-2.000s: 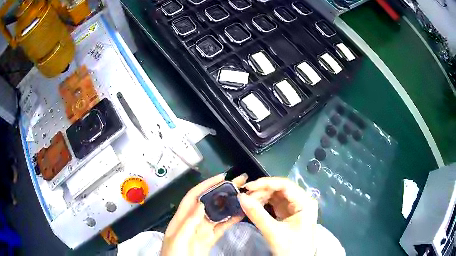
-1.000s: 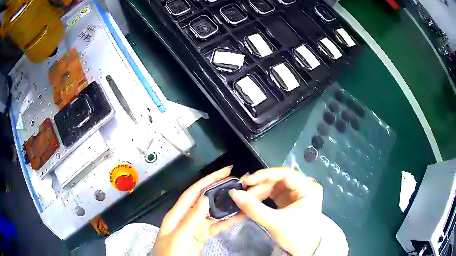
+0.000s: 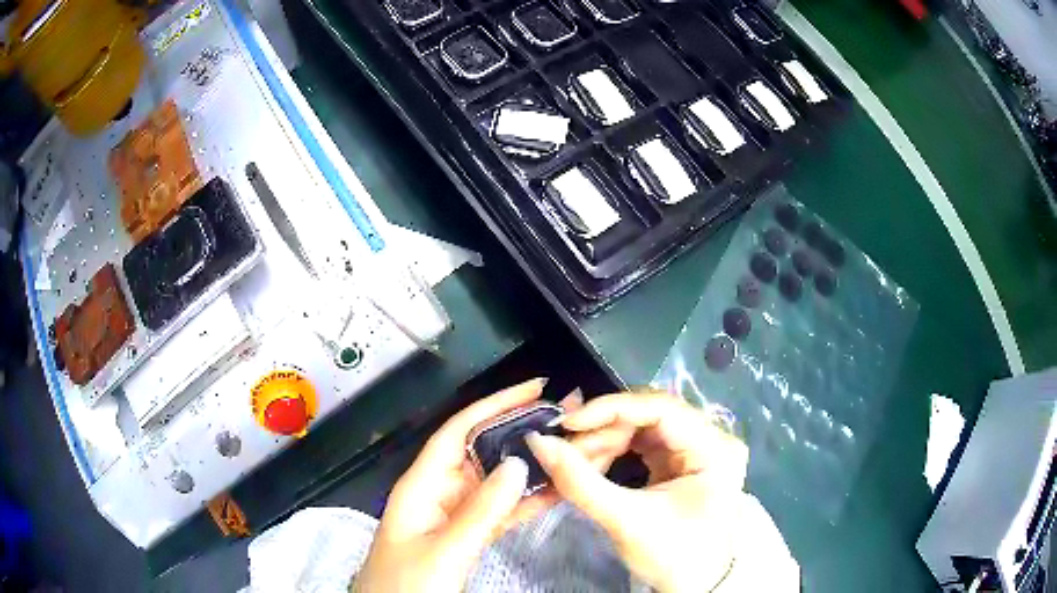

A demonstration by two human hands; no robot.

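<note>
A smartwatch case with a dark face and silvery rim is held low in the middle of the view. My left hand is around its left and lower side, with the thumb on the face. My right hand is at its right side, thumb and finger pressed on the face. A dark round part shows partly under the right hand's fingers; whether it is loose cannot be told. A clear carrier sheet with several dark round discs lies to the right.
A black blister tray holds watch cases, the nearer ones with white strips. The press bed at left carries a black nest, brown plates and a red emergency stop. A white dispenser stands at right beside a paper scrap.
My left thumb has moved from the case's edge onto its face. My right fingers have come over the case from its right side. The view has shifted slightly, moving tray and press up.
</note>
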